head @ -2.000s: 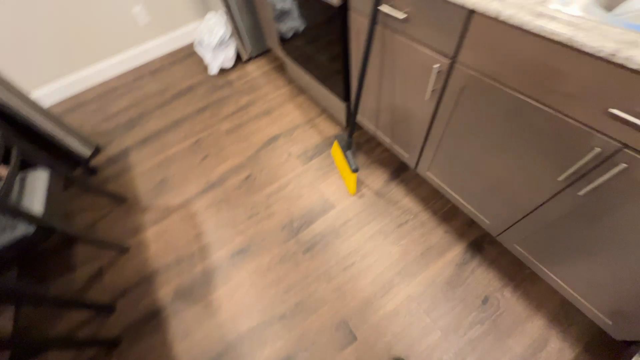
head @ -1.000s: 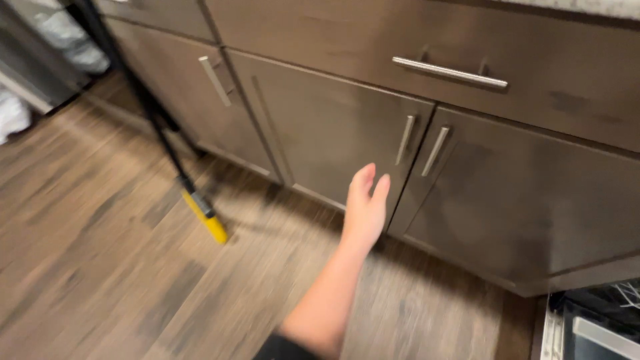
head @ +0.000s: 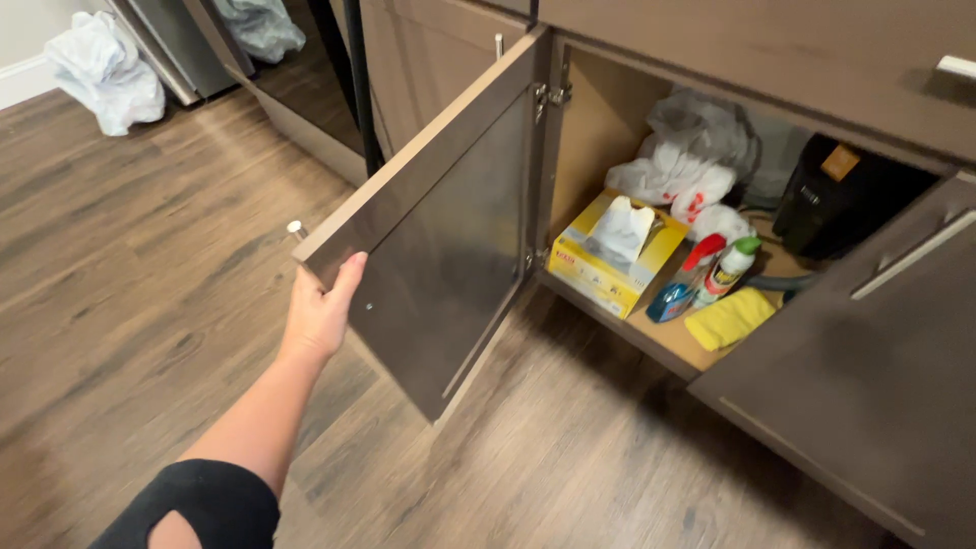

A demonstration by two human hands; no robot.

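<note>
My left hand (head: pixel 322 305) grips the free edge of a brown cabinet door (head: pixel 450 236), thumb on its inner face and fingers hidden behind it. The door stands swung out from the cabinet. Inside on the cabinet floor are a yellow cardboard box (head: pixel 602 286) with white material poking from its top, a spray bottle of blue liquid with a red head (head: pixel 672 299), a white spray can with a green cap (head: pixel 730 267) and a folded yellow cloth (head: pixel 730 319). Crumpled white plastic bags (head: pixel 675 174) lie behind them. My right hand is out of view.
Beside the bags is a black bag or case (head: pixel 846 200) with an orange tag. The neighbouring cabinet door (head: pixel 854 366) is closed. A black pole (head: pixel 360 84) stands left of the swung-out door. A white plastic bag (head: pixel 107 72) lies on the wood floor near a stainless-steel appliance (head: pixel 171 46).
One second ago my left hand was reaching toward the closed cabinet doors; now it holds one swung open, and the cabinet's contents show. The broom's yellow head has gone from view.
</note>
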